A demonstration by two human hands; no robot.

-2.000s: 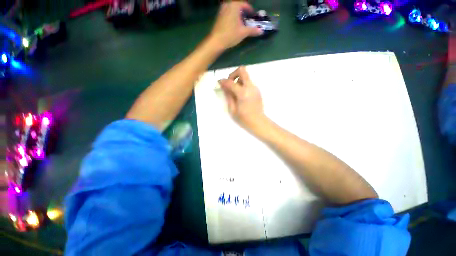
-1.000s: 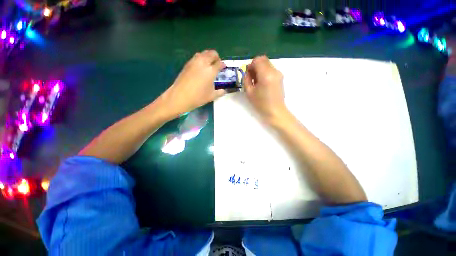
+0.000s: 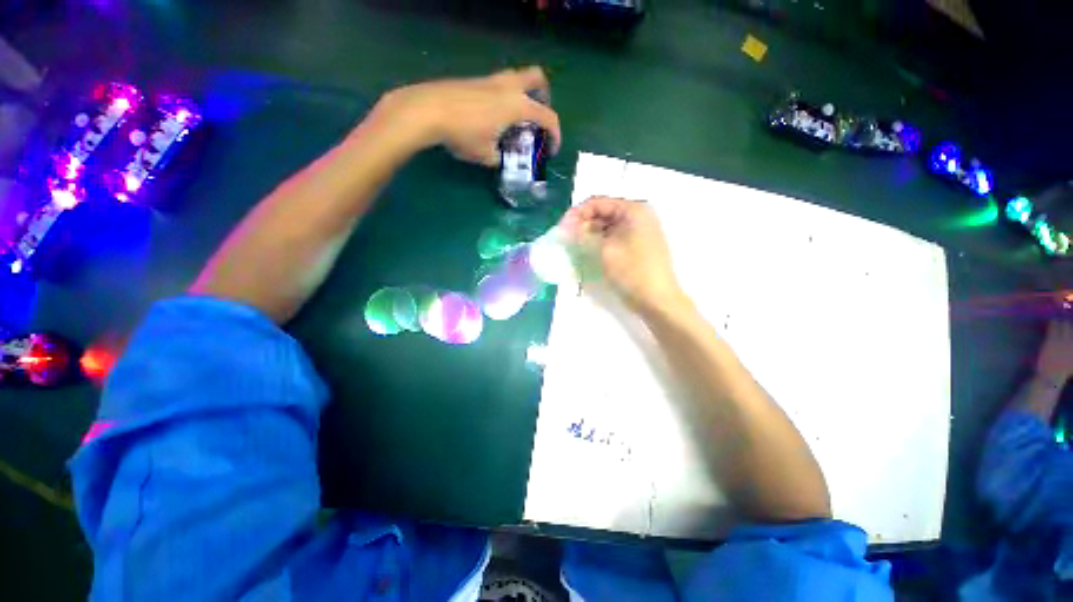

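My left hand point(image 3: 506, 115) grips a dark oblong unit point(image 3: 521, 165) with a silver-white face, upright above the dark green surface, beyond the sheet's upper left corner. My right hand point(image 3: 612, 241) is over the upper left of the white sheet point(image 3: 824, 353), its fingertips pinched at the rim of a bright, clear round disc point(image 3: 551, 258). Several thin green and pink discs lie in an overlapping curved row, including a pink one point(image 3: 452, 318), left of the sheet. The fingertips are partly blurred.
Glowing units point(image 3: 153, 151) lie slanted at the left, with a red-lit one point(image 3: 45, 359) below. More units point(image 3: 807, 121) form a line at the upper right. A small yellow piece point(image 3: 754, 48) lies at the far side. Another person's blue sleeve point(image 3: 1030, 465) is at the right edge.
My left hand has moved the unit up and away from my right hand, turning it upright. My right hand has moved slightly down to the disc. The row of discs now shows clearly.
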